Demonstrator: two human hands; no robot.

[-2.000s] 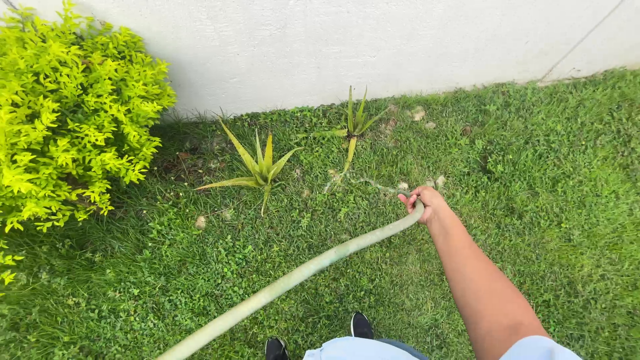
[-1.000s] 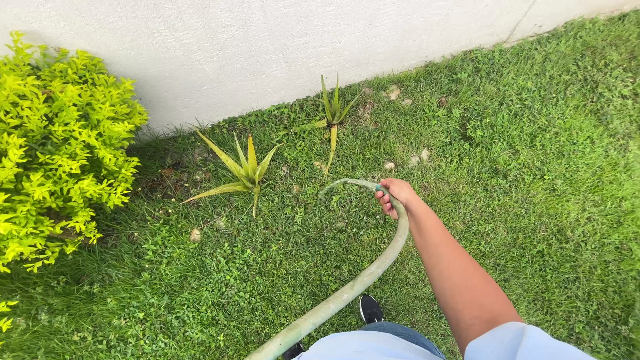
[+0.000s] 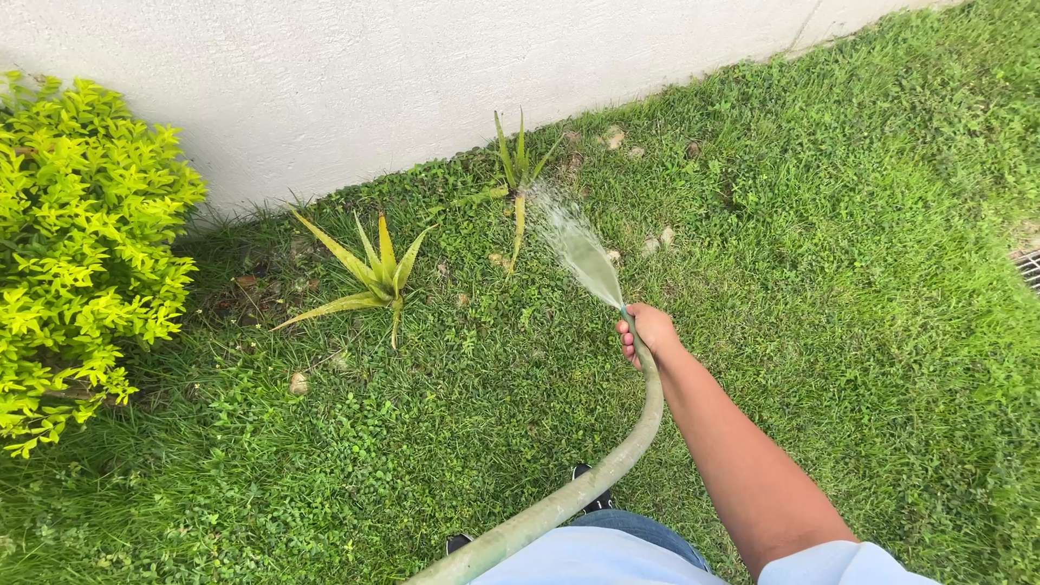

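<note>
My right hand (image 3: 650, 331) is closed around the end of a pale green garden hose (image 3: 589, 479), right of centre. From its mouth a fan of water (image 3: 587, 256) sprays up and left, reaching the base of the farther aloe plant (image 3: 515, 175) near the wall. A nearer, yellowish aloe plant (image 3: 382, 276) stands to the left, outside the spray. The hose curves down past my feet and leaves at the bottom edge. My left hand is out of view.
A white wall (image 3: 341, 89) runs along the back. At the left grows a bright yellow-green shrub (image 3: 73, 260). Small stones (image 3: 299, 383) lie in the grass (image 3: 455, 422). Part of a metal drain grate (image 3: 1030, 268) shows at the right edge.
The water, a thin stream before, now spreads in a wide fan and reaches the farther aloe. My right hand still grips the hose end.
</note>
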